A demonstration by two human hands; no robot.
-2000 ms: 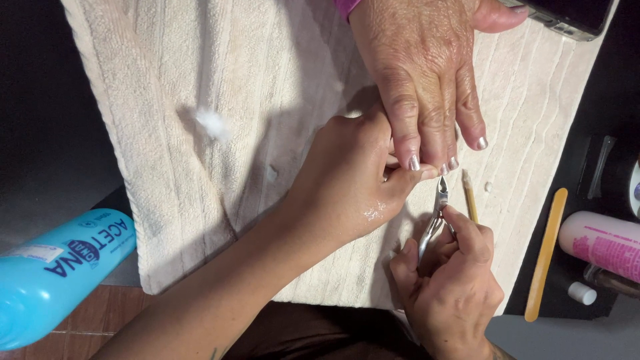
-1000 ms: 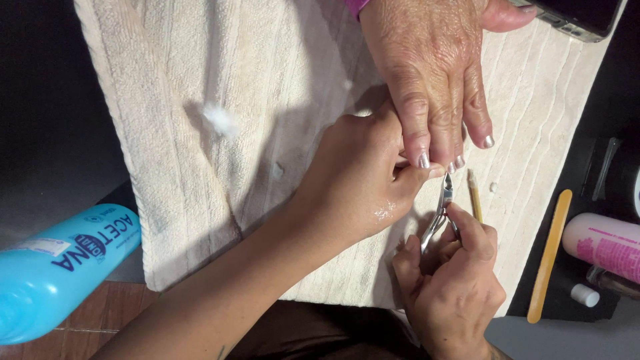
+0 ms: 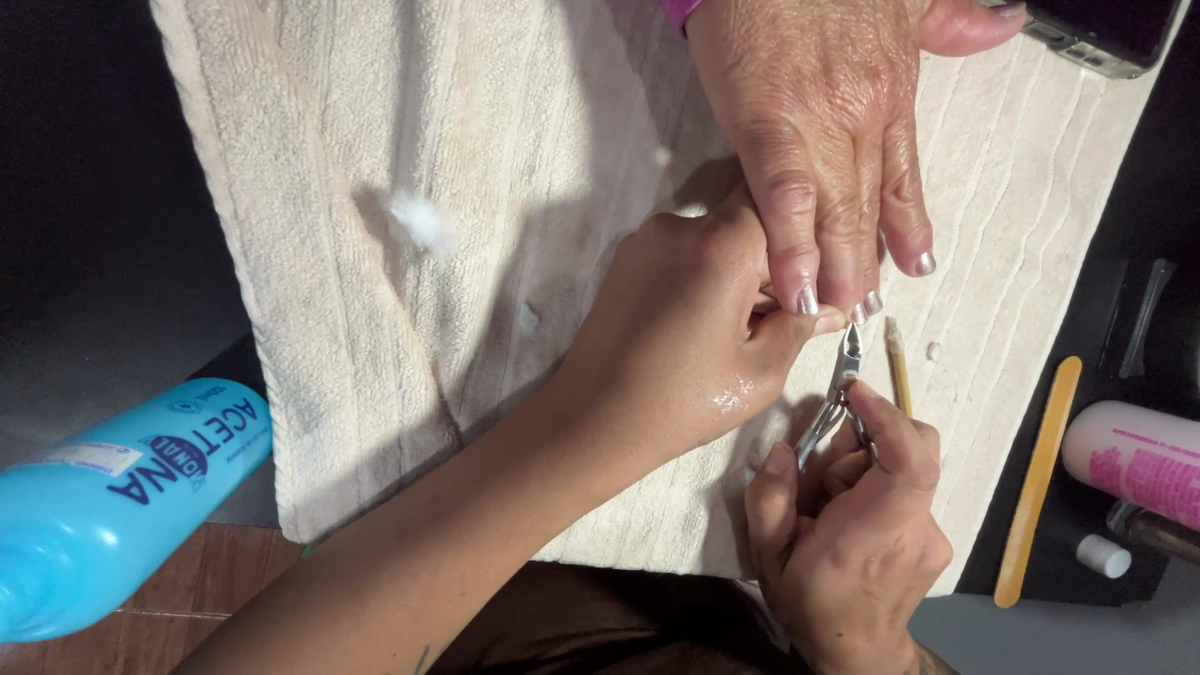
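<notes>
Another person's hand (image 3: 816,141), with shiny silvery nails, reaches down from the top over a cream towel (image 3: 487,309). My left hand (image 3: 694,328) holds a fingertip of that hand between thumb and fingers, partly hidden beneath it. In my right hand (image 3: 862,506) is a metal cuticle nipper (image 3: 847,370), its jaws pointing up at the nail of a middle finger. Just right of the nipper, a thin wooden stick (image 3: 899,370) with a whitish tip lies on the towel, its lower end hidden behind my right hand.
A tuft of white cotton (image 3: 424,223) lies on the towel. At left is a blue acetone bottle (image 3: 141,487). To the right are an orange nail file (image 3: 1038,483), a pink-and-white bottle (image 3: 1139,459) and a small white cap (image 3: 1103,556). A phone (image 3: 1116,33) rests at the top right.
My hands and the nipper have stayed in nearly the same place at the other person's fingertips. Little else has plainly changed.
</notes>
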